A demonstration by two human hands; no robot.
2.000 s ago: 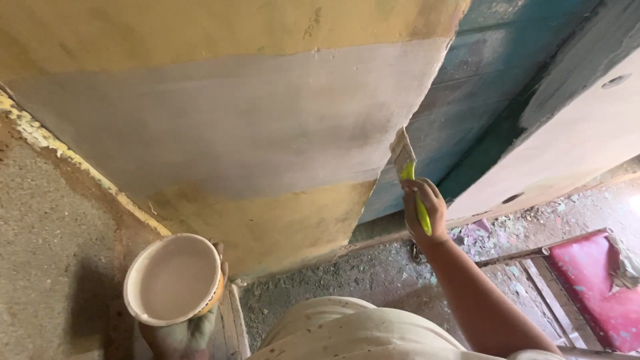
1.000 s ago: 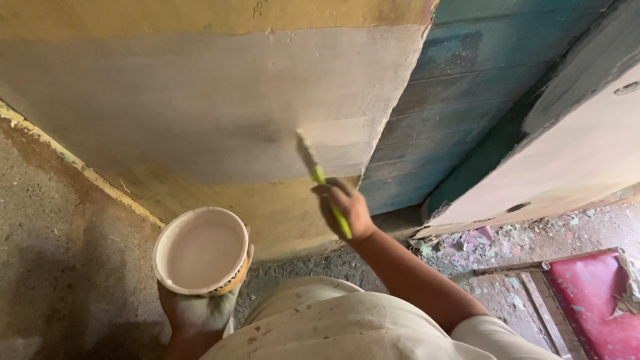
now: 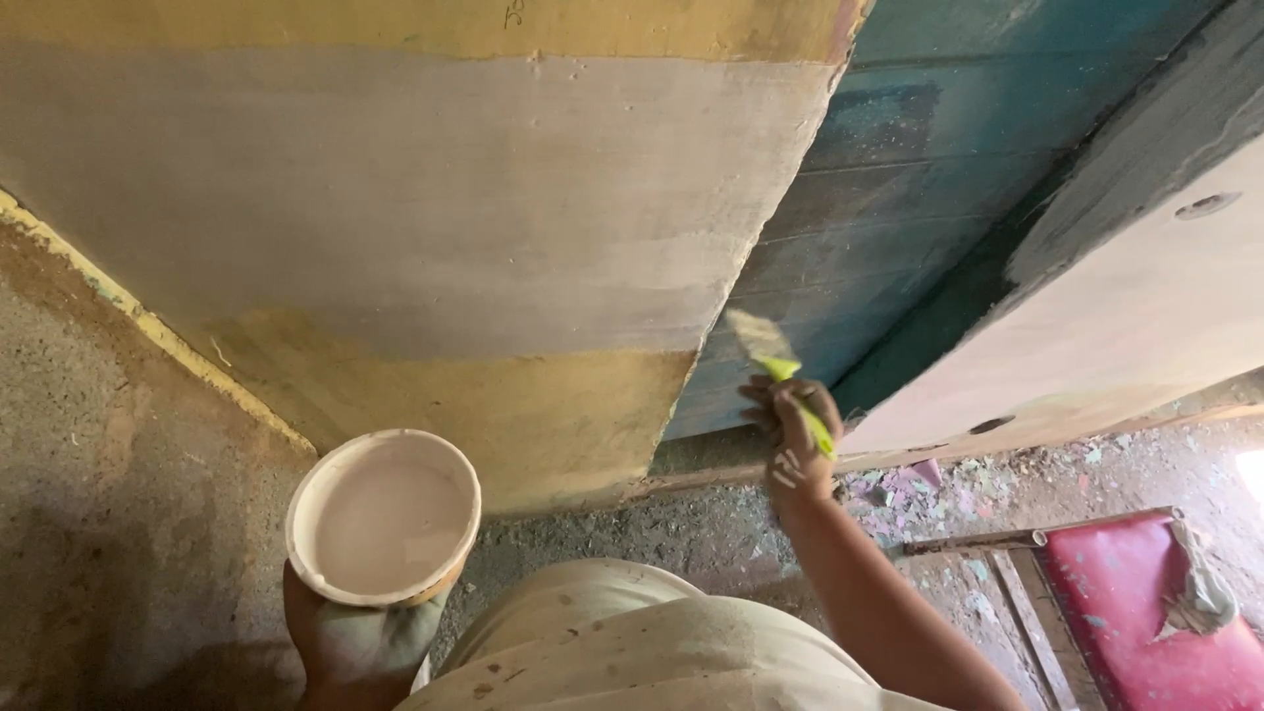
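My left hand (image 3: 370, 642) holds a round tub of pale pinkish-beige paint (image 3: 390, 523) from below, at the lower left. In my right hand (image 3: 802, 434) is a flat paintbrush with a bright green handle (image 3: 818, 427); its blurred bristles (image 3: 760, 336) point up and left, near the rough edge of the wall. Whether the bristles touch anything cannot be told. A wide greyish-beige painted band (image 3: 444, 197) crosses the yellow wall (image 3: 513, 415), with yellow above and below it. Beyond the wall's edge lies a recessed blue-green surface (image 3: 869, 237).
At the right stands a pale panel with a dark edge (image 3: 1106, 316). Paint flakes (image 3: 918, 489) litter the rough floor. A red padded seat (image 3: 1126, 592) with a crumpled cloth (image 3: 1205, 592) is at the lower right. A rough ledge (image 3: 79, 415) runs along the left.
My right hand and the brush were over the beige band a second ago and have moved right, past the wall's edge. My left hand still holds the tub.
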